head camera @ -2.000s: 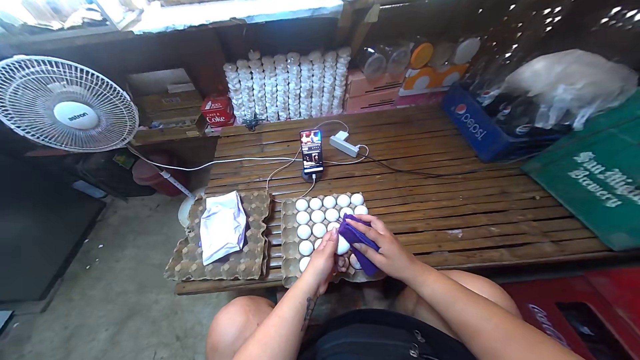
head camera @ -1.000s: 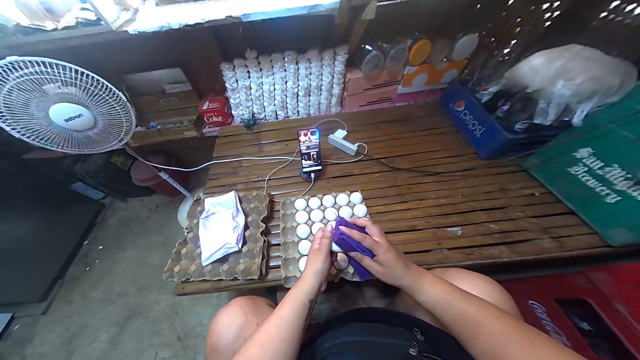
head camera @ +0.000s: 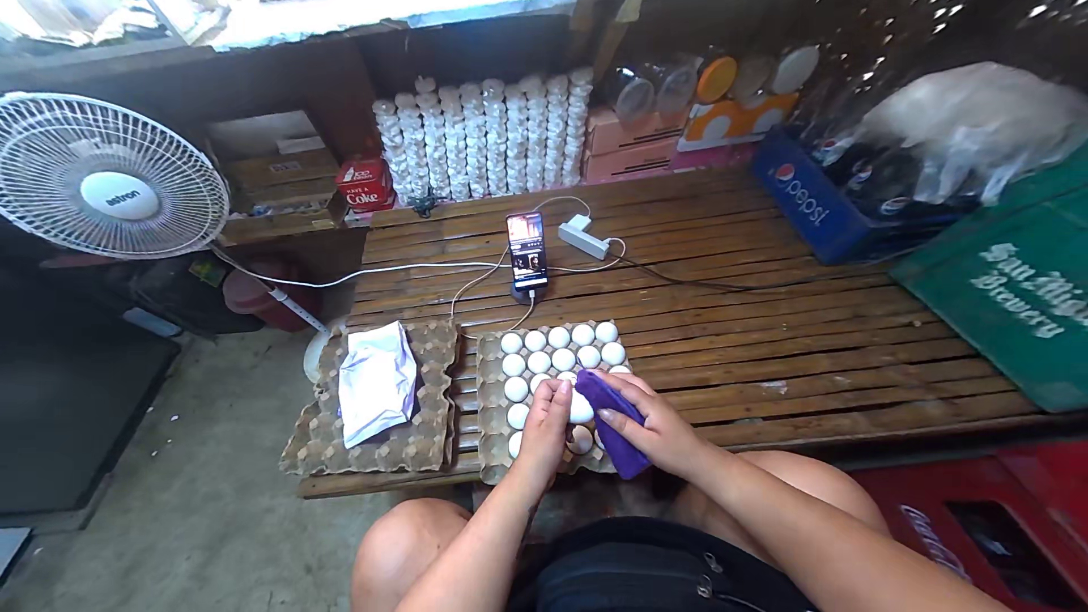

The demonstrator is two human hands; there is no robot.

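Note:
Between my two hands, above the near part of a pulp egg tray (head camera: 491,387), is a white egg (head camera: 580,410). My left hand (head camera: 546,418) grips the egg from its left side. A purple cloth (head camera: 614,425) is held in my right hand (head camera: 650,416), against the egg's right side. White eggs (head camera: 558,337) fill several rows of the tray below, and a brownish egg (head camera: 580,439) sits near its front edge; my hands hide some of the others. To the left, a crumpled white packet (head camera: 376,387) lies on stacked empty egg trays (head camera: 436,365).
A phone (head camera: 527,252) stands upright on the slatted table (head camera: 680,314), beside a white power strip (head camera: 584,241) with cables. A white fan (head camera: 119,195) is at the left. A blue bottle crate (head camera: 807,200) and a green crate (head camera: 1003,280) stand right. Wrapped white stacks (head camera: 484,140) line the back.
My hands have shifted slightly around the egg and the purple cloth, which hangs in a different fold. The trays and the packet have stayed in place.

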